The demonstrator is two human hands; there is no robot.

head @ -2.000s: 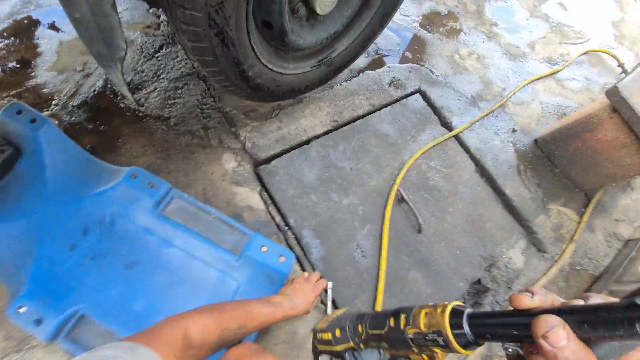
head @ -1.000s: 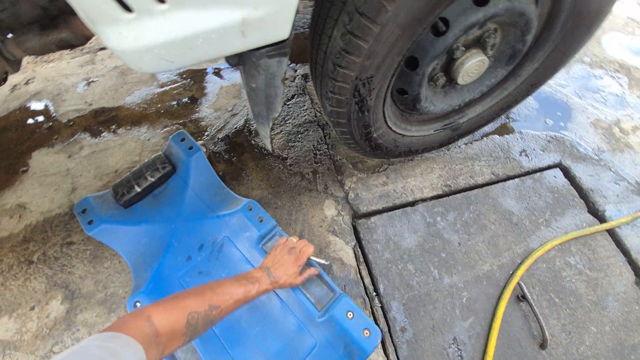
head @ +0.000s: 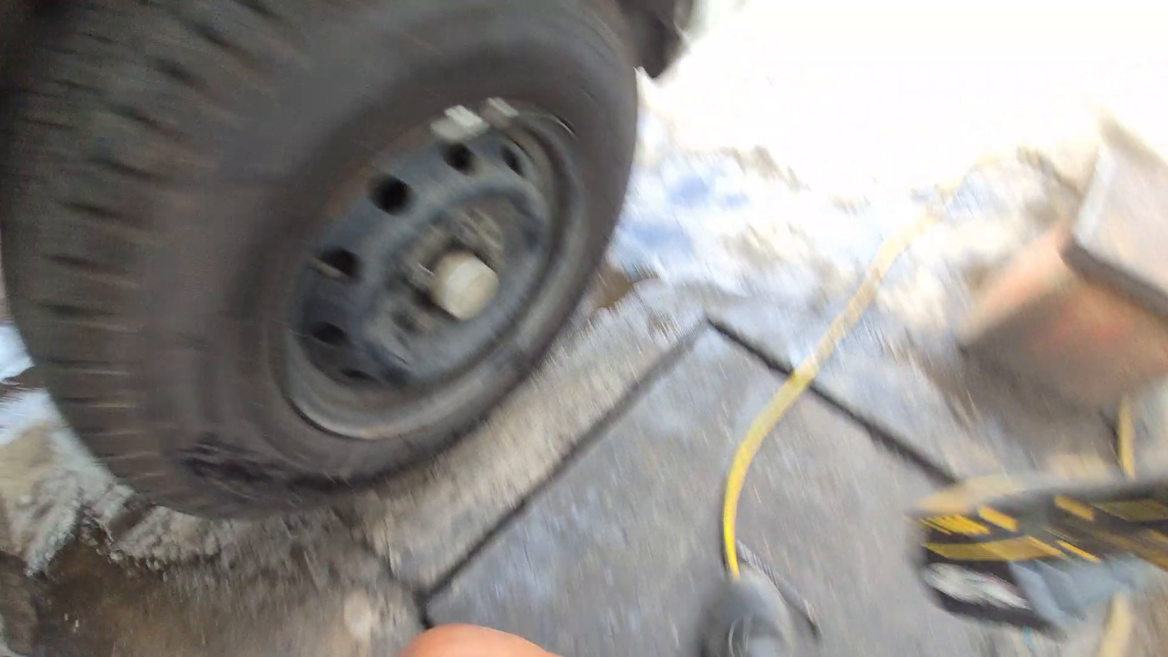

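Note:
The view is badly blurred. Neither of my hands can be made out; a patch of bare skin (head: pixel 474 641) shows at the bottom edge, and I cannot tell which body part it is. A black and yellow tool (head: pixel 1031 538) lies across the lower right, with no hand visible on it. Left of it, a dark rounded object (head: pixel 744 620) meets the near end of a yellow hose (head: pixel 750 438). A vehicle wheel (head: pixel 438 265) with a dark steel rim and pale centre cap fills the upper left.
A square concrete slab (head: pixel 639 493) with dark gaps around it is set in the ground below the wheel. A reddish-brown block (head: pixel 1068 319) stands at the right. Wet, rough ground (head: pixel 91 584) lies at the lower left.
The view has swung strongly, and the wheel looks larger. My left hand, on the blue plastic board one second ago, has left the view with the board. The black and yellow tool shows again.

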